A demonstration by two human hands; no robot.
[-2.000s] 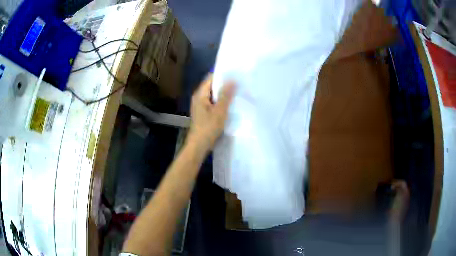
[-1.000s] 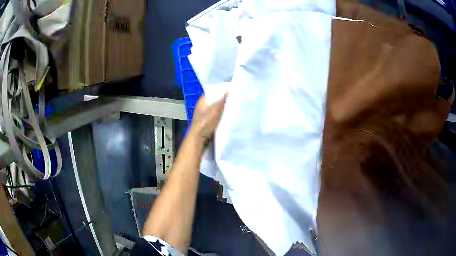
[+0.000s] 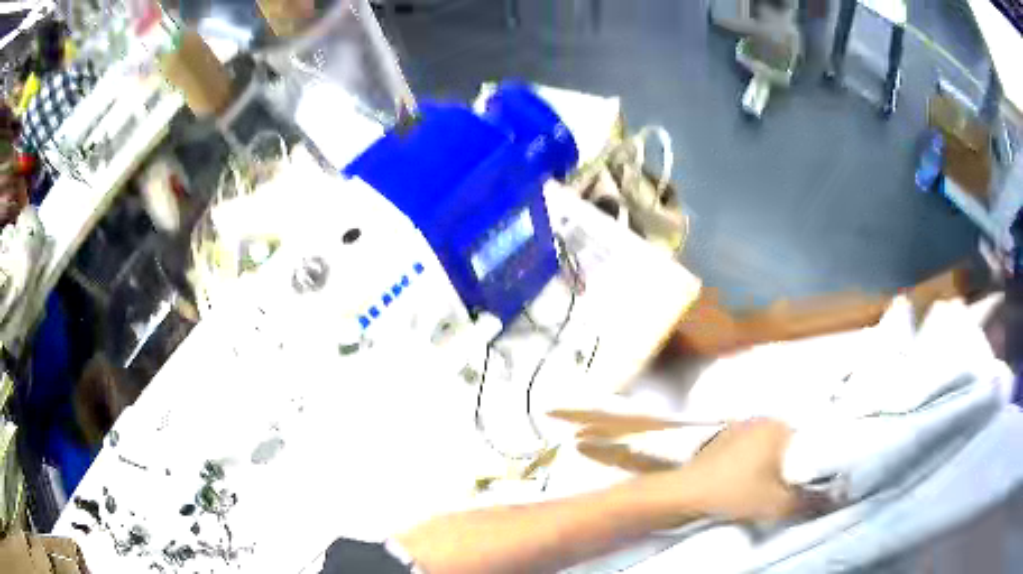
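My left hand (image 3: 746,471) reaches in from the bottom centre and grips the white fabric (image 3: 886,387), which lies bunched at the lower right. Brown fabric (image 3: 785,327) shows along the far side of the white fabric. Narrow brown pieces (image 3: 628,426) stick out to the left of my left hand. The fingers are blurred and partly hidden in the cloth. My right hand is not in view.
The white sewing machine head (image 3: 325,264) with a blue motor and display unit (image 3: 466,196) stands on the white table (image 3: 303,448). Black cords hang beside it. Bags with handles (image 3: 645,191) are behind. Grey floor (image 3: 628,56) lies beyond, with a trolley at right.
The view has swung from the floor and blue crate to the sewing machine. The white and brown fabric, still in my left hand, now lies lower right, beside the table.
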